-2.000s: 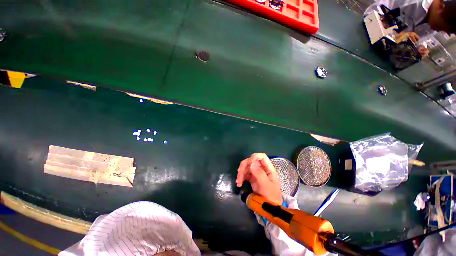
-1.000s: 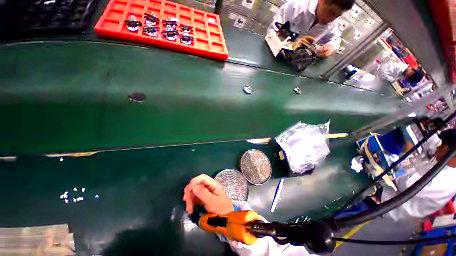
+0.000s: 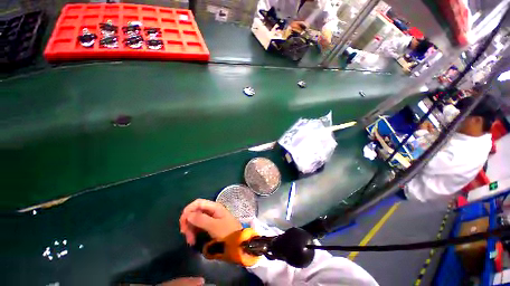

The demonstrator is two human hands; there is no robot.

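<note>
My right hand is at the lower centre, with the orange and black electric screwdriver held at it; a black cable runs off to the right. The screwdriver's tip is hidden by the hand. Two round dishes of small screws stand beyond this hand: a grey one partly behind it and a browner one. My left hand shows only as a sliver at the bottom edge, so its grip is hidden.
Small round units lie spaced on the green belt. A red tray holds several shiny units. A plastic bag covers a dark box; a slim stick lies nearby. White bits lie at left. People in white sit beyond and right.
The view has swung to the right, bringing the red tray and another worker into sight. The beige strip has left view. A sliver of my left hand now shows at the bottom.
</note>
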